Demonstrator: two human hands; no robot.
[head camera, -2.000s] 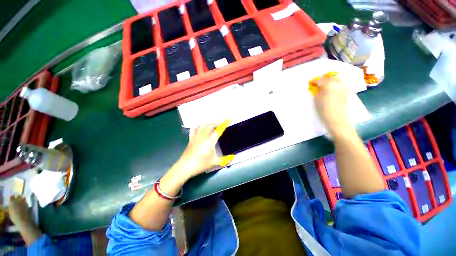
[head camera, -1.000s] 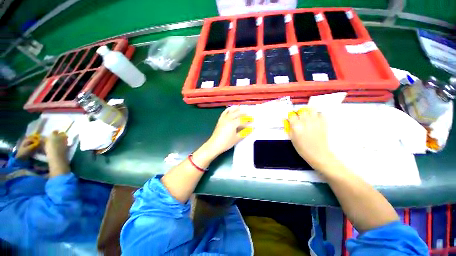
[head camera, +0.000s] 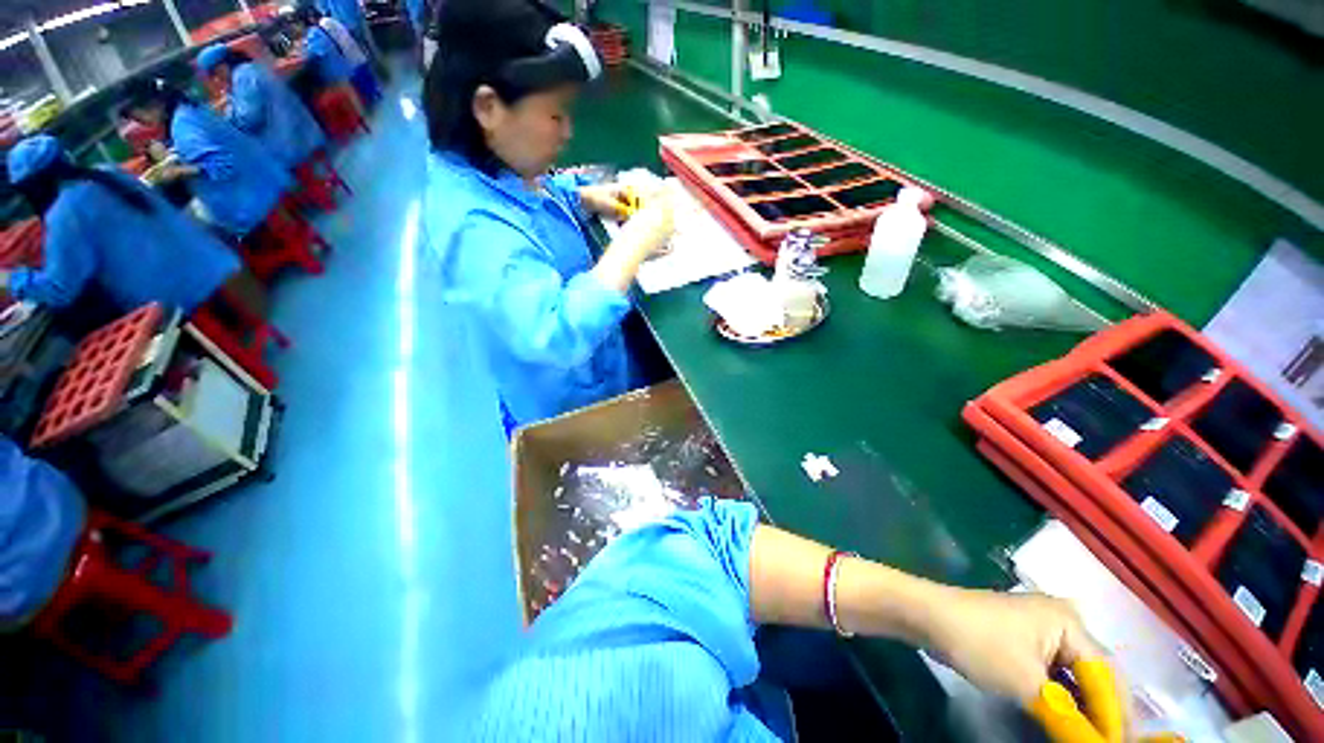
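My left hand (head camera: 1016, 646), with yellow finger cots, is low at the right over the white sheets (head camera: 1111, 588) on the bench. Its fingers are bent downward, and whether they hold anything is unclear. A bit of yellow shows at the bottom edge beside it; I cannot tell whose finger it is. My right hand is otherwise out of the picture. The dark phone from the earlier frames cannot be made out. A red tray (head camera: 1133, 508) of dark phones with white labels stands just behind the sheets, cut off by the right edge.
A brown carton (head camera: 545, 486) with scraps is below the bench edge. On the bench are a dish (head camera: 777, 337), white bottle (head camera: 893, 244), clear bag (head camera: 1016, 295) and another red tray (head camera: 813, 232). A person in blue (head camera: 530, 290) works beside me.
The view has swung left, showing the neighbouring worker, aisle and carton. My left hand now sits at the lower right of the picture. My right hand has left the view, except possibly a fingertip.
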